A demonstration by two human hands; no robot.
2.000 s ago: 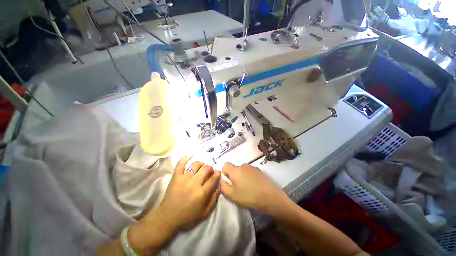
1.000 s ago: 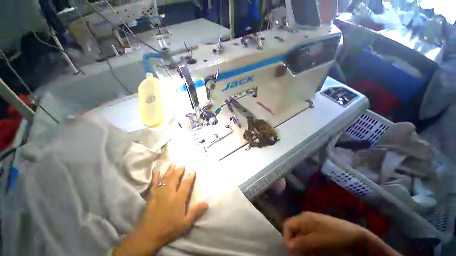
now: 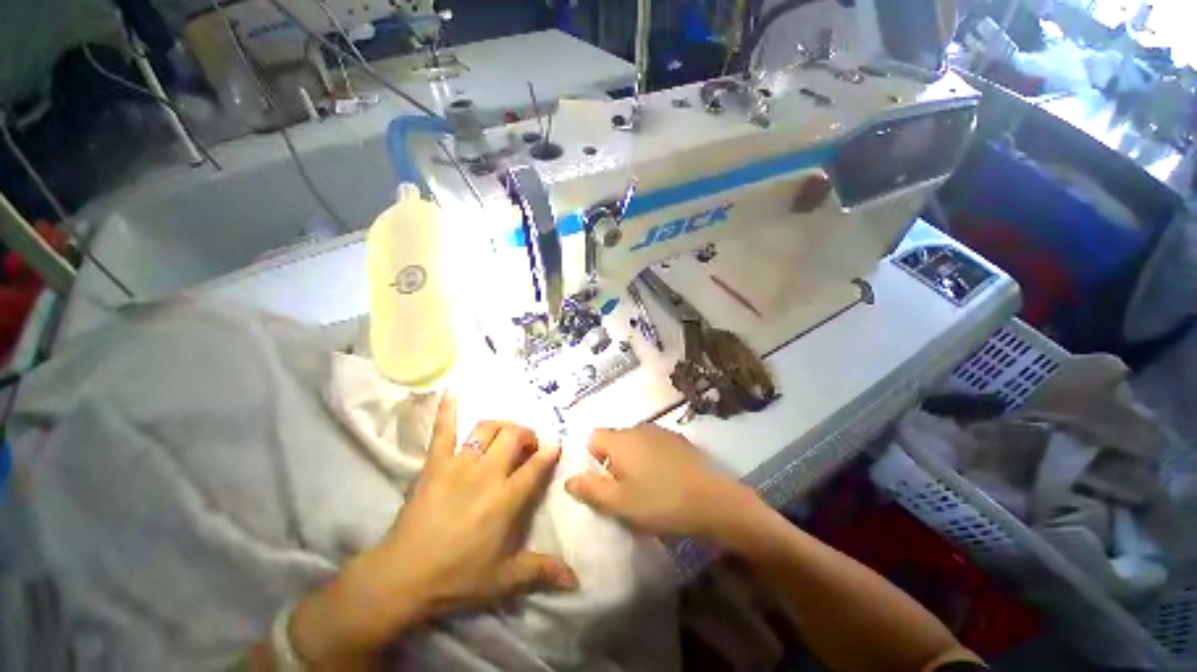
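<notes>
The light grey-beige garment piece (image 3: 197,446) spreads from the left over the table's front edge and under both hands. My left hand (image 3: 479,525) lies on it with fingers pressed down and thumb apart. My right hand (image 3: 650,483) pinches the cloth's edge between thumb and fingers, just right of my left fingertips. Both hands are in front of the presser foot and needle (image 3: 562,326) of the white sewing machine (image 3: 775,217). Glare hides the cloth's edge near the needle plate.
A pale yellow plastic piece (image 3: 410,289) stands left of the needle. Long grey metal blades (image 3: 663,297) and a brown bundle (image 3: 725,373) lie right of it. A control panel (image 3: 945,272) is at the table's right end. A white basket (image 3: 956,492) holds cloth pieces at right.
My right hand has moved from the lower right up to the cloth's edge beside my left hand and now pinches it. My left hand has moved slightly. The camera view has shifted.
</notes>
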